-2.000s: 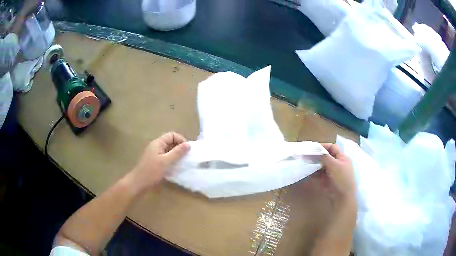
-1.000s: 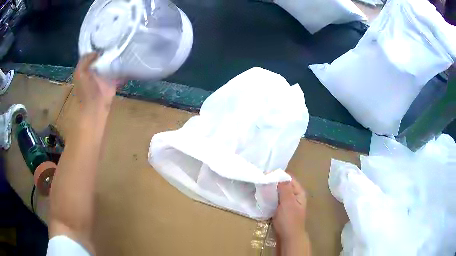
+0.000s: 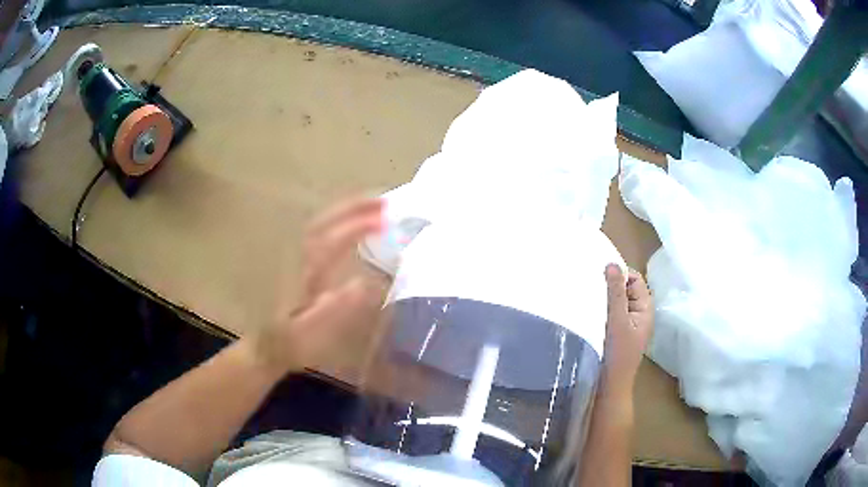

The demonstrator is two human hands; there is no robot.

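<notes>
A white protective bag (image 3: 528,162) covers the far part of a water tank (image 3: 476,380). The tank's clear wall, with a white central column inside, sticks out toward me at the table's near edge. My right hand (image 3: 628,300) grips the bag's edge at the right side of the tank. My left hand (image 3: 333,276) is blurred, at the left side of the bag opening, fingers apart; a loose flap of the bag is by its fingertips. Whether it touches the flap is hard to tell.
A green bench motor (image 3: 119,119) with an orange disc stands at left, its cord over the table edge. A crumpled white cloth (image 3: 36,112) is beside it. A pile of bags (image 3: 761,285) lies at right. A bagged tank (image 3: 714,81) is on the dark conveyor (image 3: 409,29), behind a green post (image 3: 799,90).
The tank, held up at upper left by my left hand a second ago, is now partly inside the bag in front of me. My left hand has come off it to the bag's left edge.
</notes>
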